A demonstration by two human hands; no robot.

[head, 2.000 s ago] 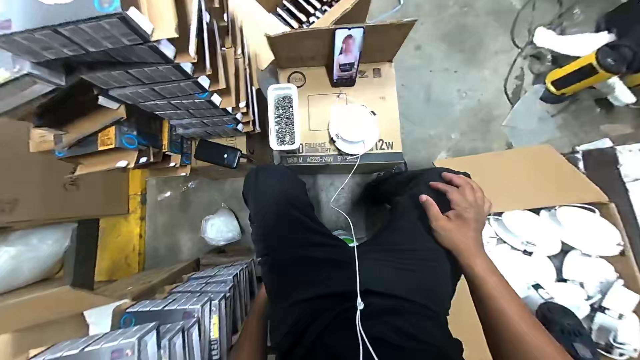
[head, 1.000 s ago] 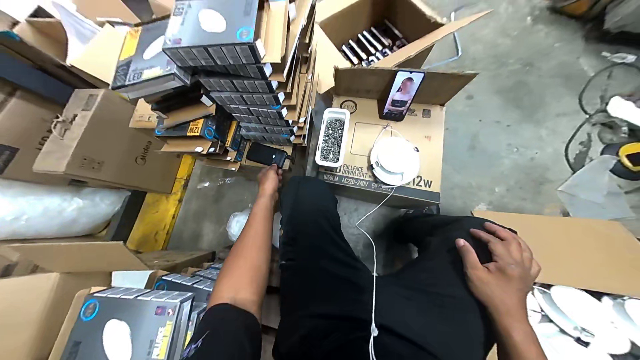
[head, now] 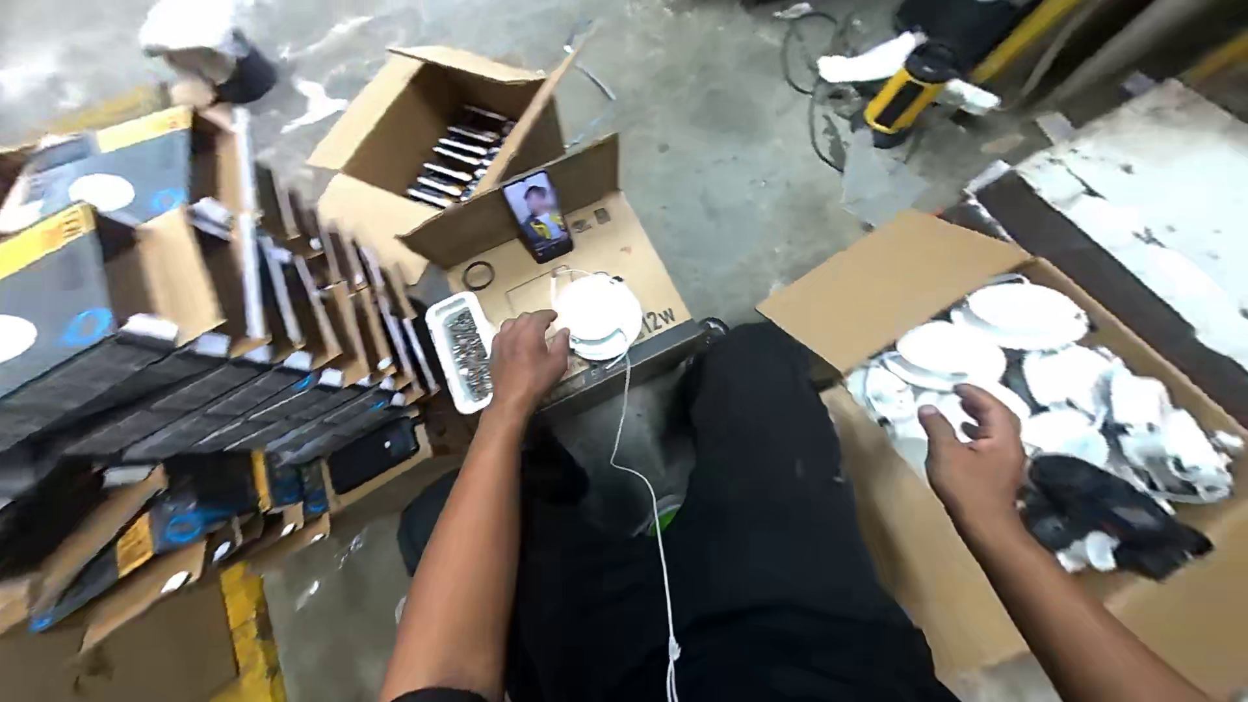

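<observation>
On a cardboard carton [head: 658, 278] in front of me sits a round white downlight [head: 597, 314] with a thin white cable [head: 639, 478] trailing down over my lap. My left hand [head: 527, 359] is at the downlight's left edge, fingers slightly bent, beside a white tray of small metal parts [head: 462, 353]; whether it touches the light, I cannot tell. A smartphone [head: 538, 216] leans on the carton's raised flap, its screen lit. My right hand [head: 975, 453] is over the open box of white round light fittings [head: 1048, 336], thumb and fingers apart, holding nothing visible.
Stacked packaging boxes [head: 205, 390] fill the left side, with a black phone [head: 373, 455] on the nearer ones. Behind the carton stands an open cardboard box [head: 429, 122] with a row of packs. A yellow and black tool [head: 907, 93] lies on the floor. A dark cloth [head: 1111, 512] rests on the fittings.
My left hand has moved from beside the black phone at the stacked boxes to the downlight. My right hand has left my thigh and is now over the box of fittings. The view has turned.
</observation>
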